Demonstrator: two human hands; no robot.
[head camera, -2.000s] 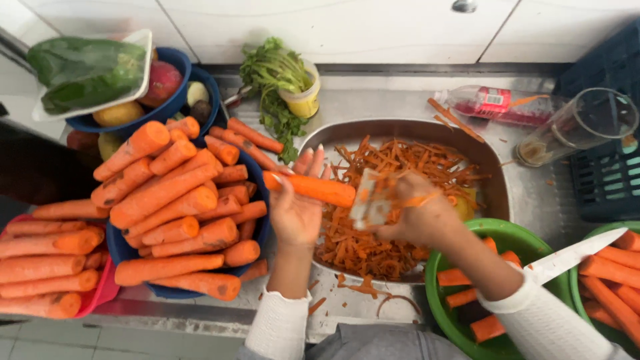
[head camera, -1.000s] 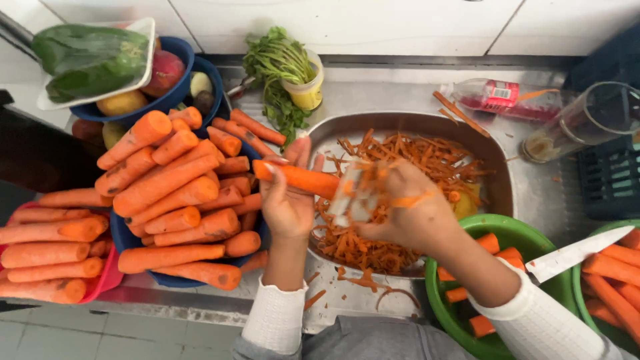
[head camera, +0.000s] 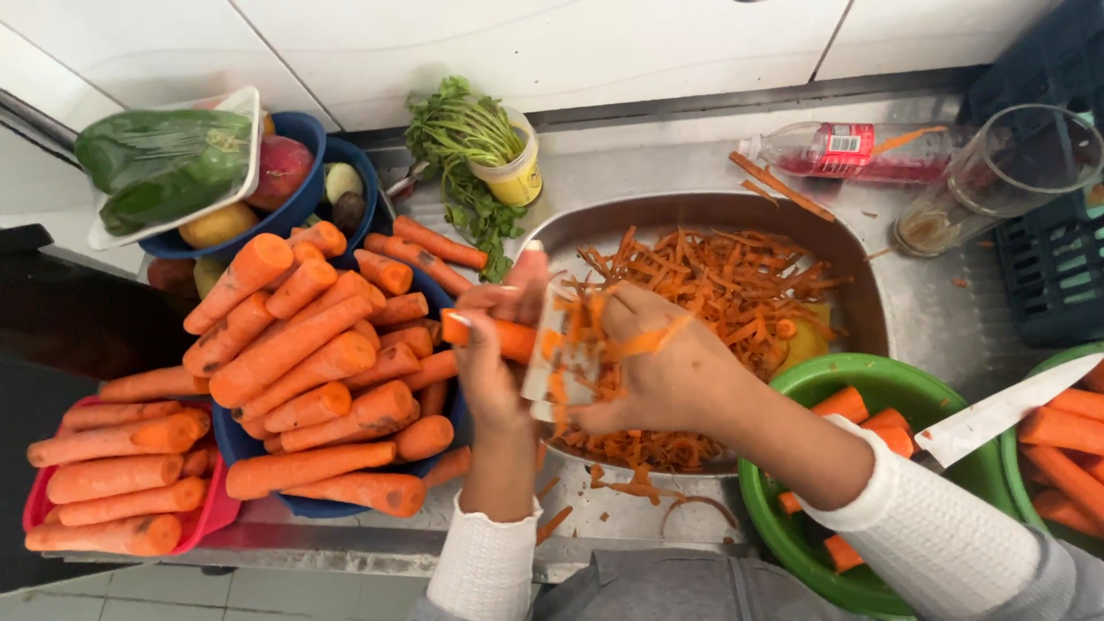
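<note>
My left hand (head camera: 500, 354) holds a carrot (head camera: 509, 339) by its cut end, over the left edge of an oval metal tray (head camera: 862, 267). In my right hand (head camera: 673, 362) is a pale, flat peeler (head camera: 561, 354), blurred, lying across the carrot and hung with orange strips. Carrot peelings (head camera: 742, 285) heap in the tray, with a yellow piece among them. Left of my left hand, whole carrots (head camera: 293, 354) pile high in a blue bowl (head camera: 319, 504). Beneath my right forearm stands a green basin (head camera: 776, 552) with carrot pieces.
A knife (head camera: 1009, 410) spans two green basins at right. Behind lie a plastic bottle (head camera: 802, 151), a clear glass (head camera: 957, 198) and a dark crate (head camera: 1026, 276). Herbs (head camera: 466, 129) stand in a yellow tub (head camera: 513, 177). Wrapped green peppers (head camera: 164, 164) and a red tub of carrots (head camera: 220, 509) are left.
The peeler and my right hand have shifted along the carrot, and less of the carrot shows between my hands than two seconds ago. My left hand keeps its hold.
</note>
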